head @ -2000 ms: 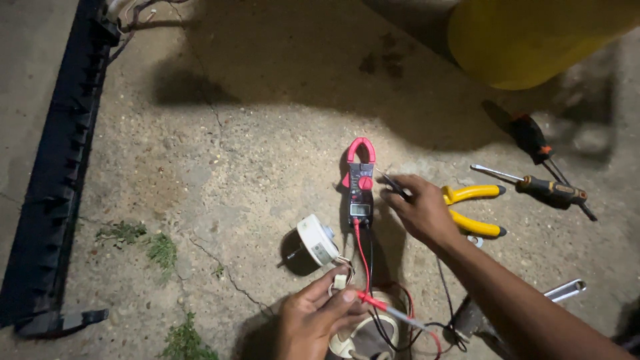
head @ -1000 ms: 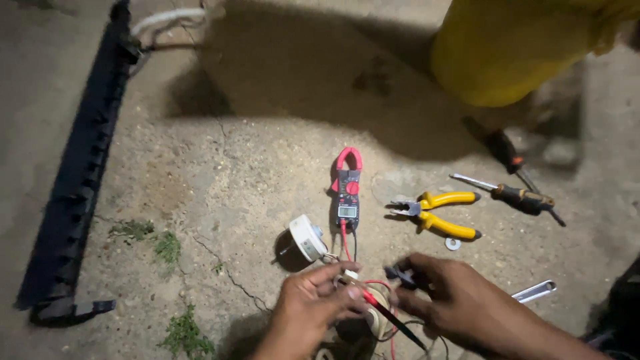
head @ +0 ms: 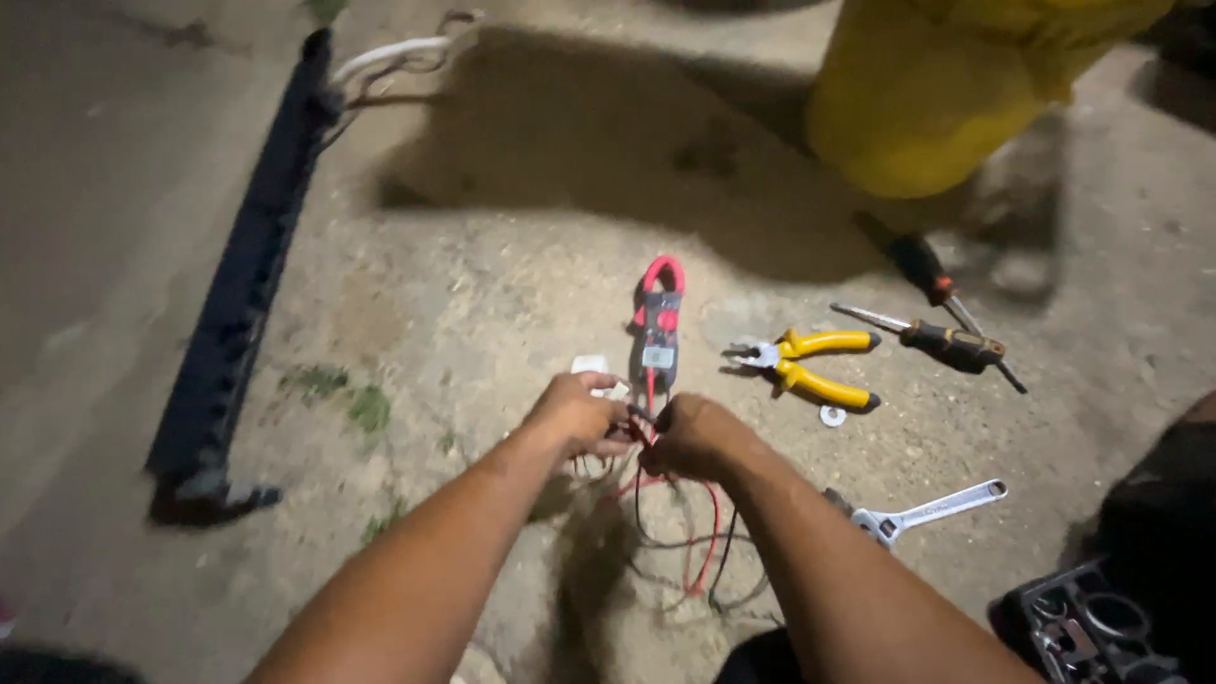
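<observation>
My left hand [head: 579,418] is closed around a small white plug connector [head: 613,390] with thin wires. Close against it, my right hand [head: 698,437] grips a dark test probe [head: 642,413] whose tip points at the connector; contact with it cannot be made out. Just beyond both hands, a red and black clamp meter [head: 660,332] lies on the concrete. Its red lead [head: 714,541] and a black lead loop below my hands. A white part [head: 590,365], largely hidden, shows behind my left fingers.
Yellow-handled pliers [head: 822,366], a metal washer [head: 832,415], two screwdrivers [head: 955,346] [head: 920,266] and an adjustable wrench [head: 940,508] lie at right. A yellow container [head: 912,104] stands upper right, a long black plastic part [head: 237,275] left, and a dark case [head: 1083,617] lower right.
My right hand, away from my left and beside the meter two seconds ago, has come down to the connector. The view has shifted, bringing both forearms in.
</observation>
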